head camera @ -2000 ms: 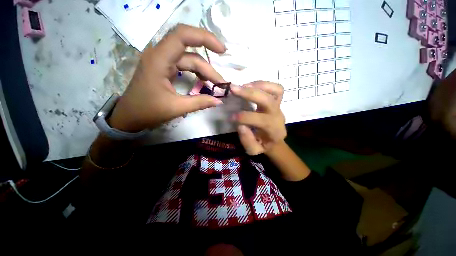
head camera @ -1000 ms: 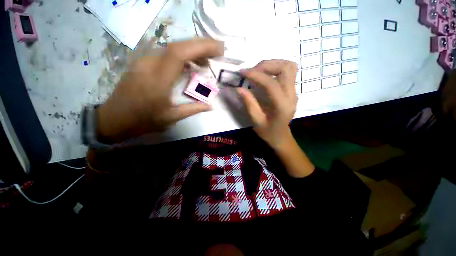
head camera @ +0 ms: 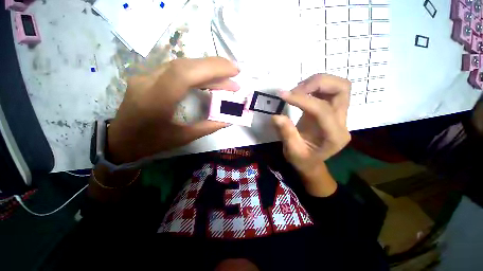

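My left hand holds a pink camera body between thumb and fingers, its dark rectangular screen facing up. My right hand pinches a clear, black-edged screen window by its right edge between thumb and index finger. The window is just right of the body, its left edge close to the body's right side; I cannot tell if they touch. Both pieces are held above the bench near its front edge.
A sheet of dark-outlined windows lies right of centre, with two loose black-edged frames beyond it. Pink cameras sit at far right, others at far left. White paper with blue bits lies at the back. The padded edge is left.
The body now lies flatter to view in my left hand, shifted right. My right hand has moved right with the window, which is turned face up beside the body. The view has shifted slightly.
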